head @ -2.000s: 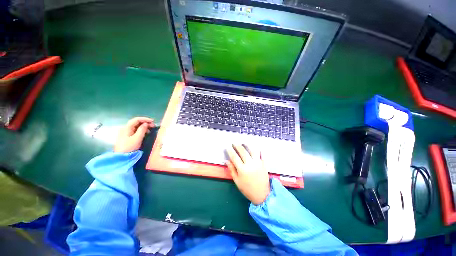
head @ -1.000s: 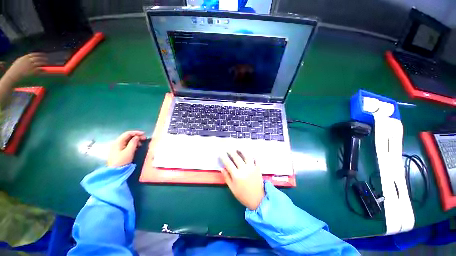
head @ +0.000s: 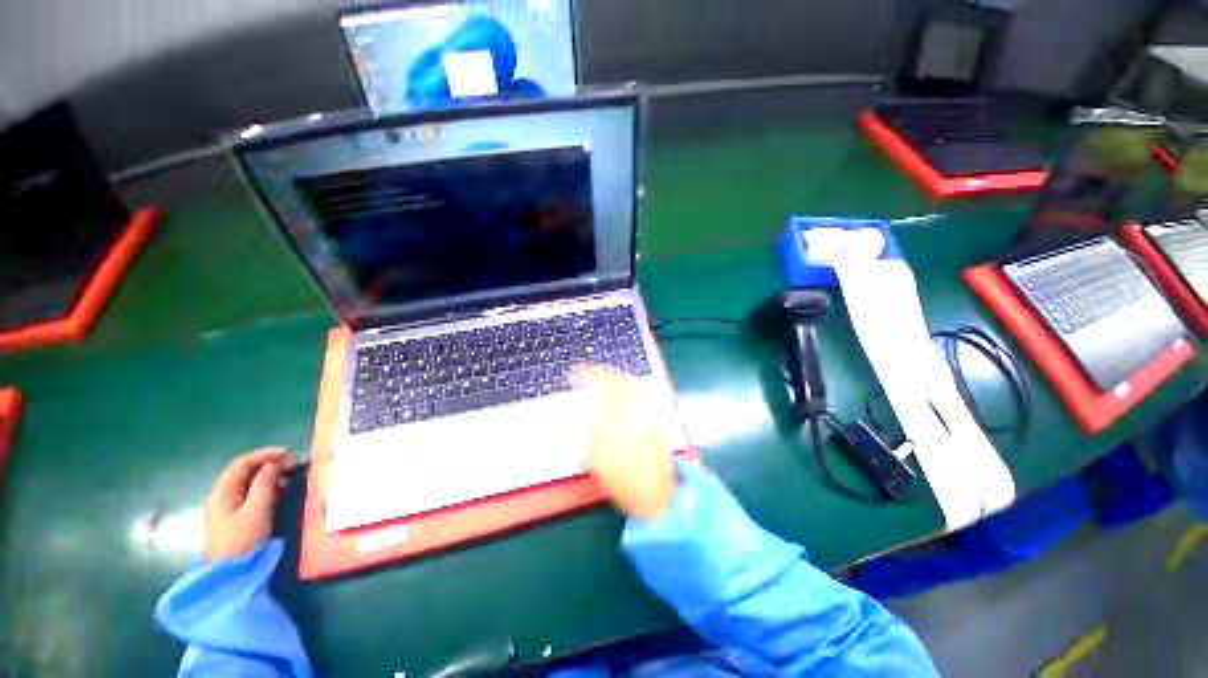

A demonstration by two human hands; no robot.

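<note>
An open laptop (head: 464,457) with a silver-grey palm rest and black keys lies on an orange-red carrier tray (head: 437,544). Its screen (head: 451,219) shows a desktop with a black command window. My left hand (head: 248,503) is beside the tray's left edge, thumb and fingers pinched on a small dark item (head: 296,466), mostly hidden. My right hand (head: 627,444) is blurred, over the right part of the palm rest, with its fingertips at the lower keys. It holds nothing visible.
Right of the laptop lie a barcode scanner (head: 805,351), a small black adapter (head: 870,458), a white label strip (head: 914,378) hanging from a blue box (head: 799,252), and a coiled cable (head: 996,378). Other laptops on trays (head: 1080,384) stand left, right and behind.
The view has swung right, shifting the bench items left. The command window was green, then dark. My right hand has moved up from the palm rest towards the keys. The person's hand at upper left is gone.
</note>
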